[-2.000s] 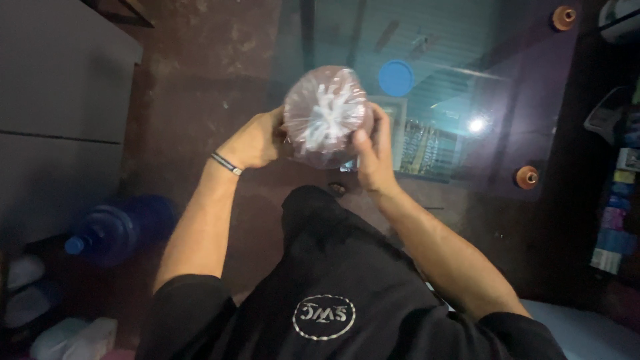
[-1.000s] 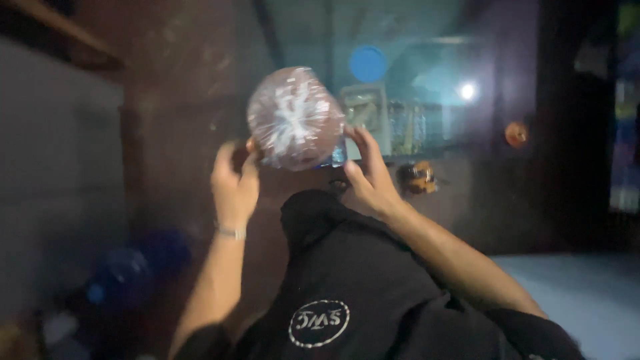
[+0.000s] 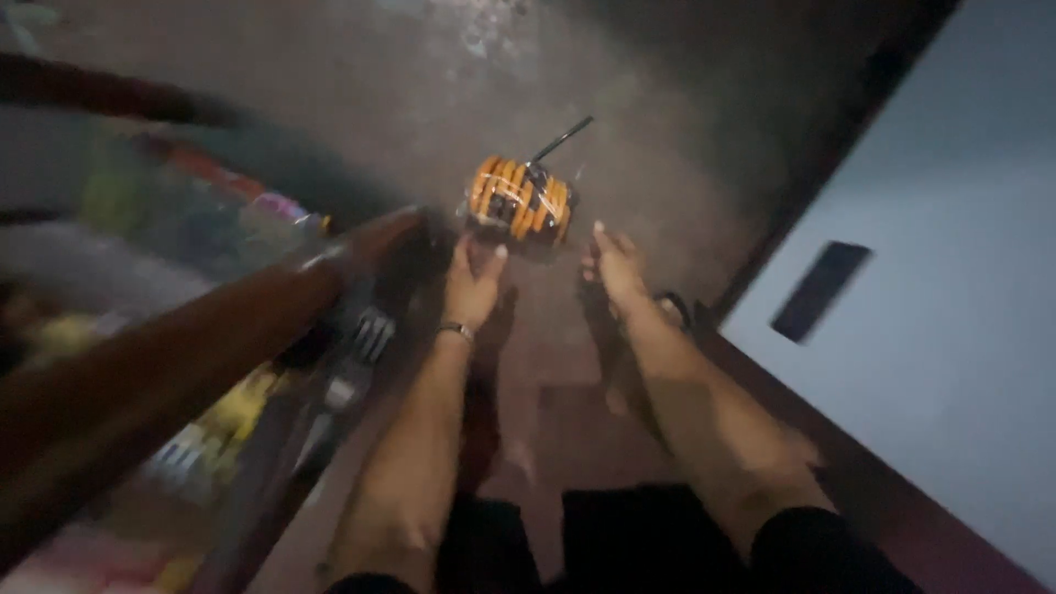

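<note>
A plastic-wrapped bundle of ringed orange and dark pieces (image 3: 520,198) lies on the floor in the upper middle of the head view, with a thin dark rod (image 3: 563,139) slanting up from behind it. My left hand (image 3: 476,285) is at the bundle's lower left, thumb and fingers apart; whether it touches the bundle is unclear. To the lower right of the bundle, my right hand (image 3: 615,262) is apart from it, its fingers partly curled around nothing. Blur hides the finer detail of the bundle.
A brown bar (image 3: 206,330) crosses the left side, with blurred colourful packets (image 3: 247,404) beside it. On the right stands a pale blue surface (image 3: 932,346) with a dark flat rectangular object (image 3: 822,290) on it. Brown floor (image 3: 569,355) lies between.
The plastic-wrapped round item at my hands earlier is out of view, and my hands are now empty, near the orange bundle. The view has swung away from the glass table.
</note>
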